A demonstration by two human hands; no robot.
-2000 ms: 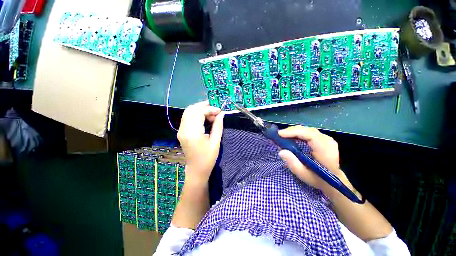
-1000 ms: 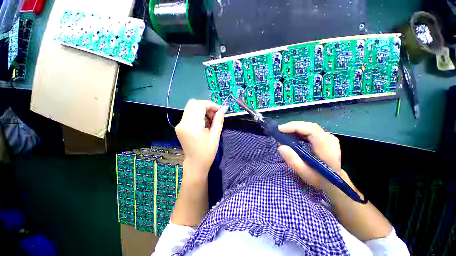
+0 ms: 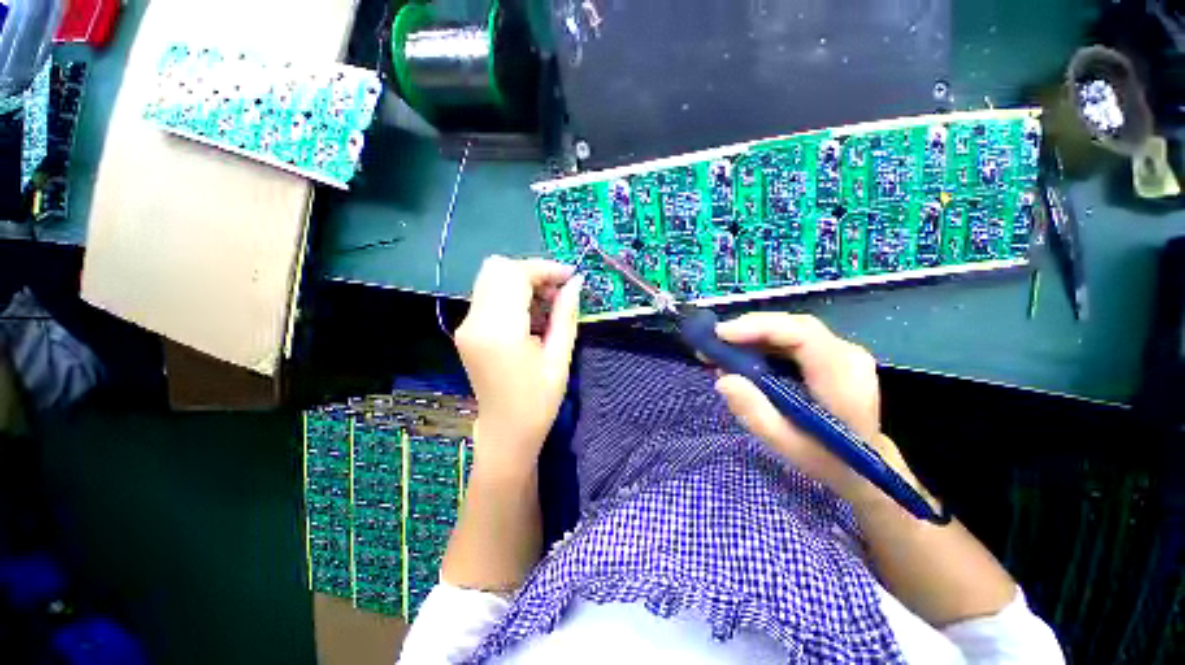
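Note:
The long green PCB panel (image 3: 806,214) with pale edge rails lies at the bench's front edge, slightly tilted. My right hand (image 3: 806,390) holds the dark blue soldering iron (image 3: 832,435); its metal shaft points up-left and its tip is over the panel's left end. My left hand (image 3: 517,340) pinches the thin solder wire (image 3: 448,227) near the panel's lower left corner, close to the iron's tip. The wire loops from the solder reel (image 3: 446,59) with its green rim. Whether the tip touches a joint is too small to tell.
A black plate (image 3: 767,65) lies behind the panel. A cardboard sheet (image 3: 195,234) with a pale green panel (image 3: 267,111) is at left. Stacked PCB panels (image 3: 377,507) stand below the bench edge. A dross pot (image 3: 1105,98) and slim dark tool (image 3: 1066,247) are at right.
The iron's tip and the wire end have moved slightly up and left relative to the panel. The bench items sit slightly lower in view. Both hands keep their hold.

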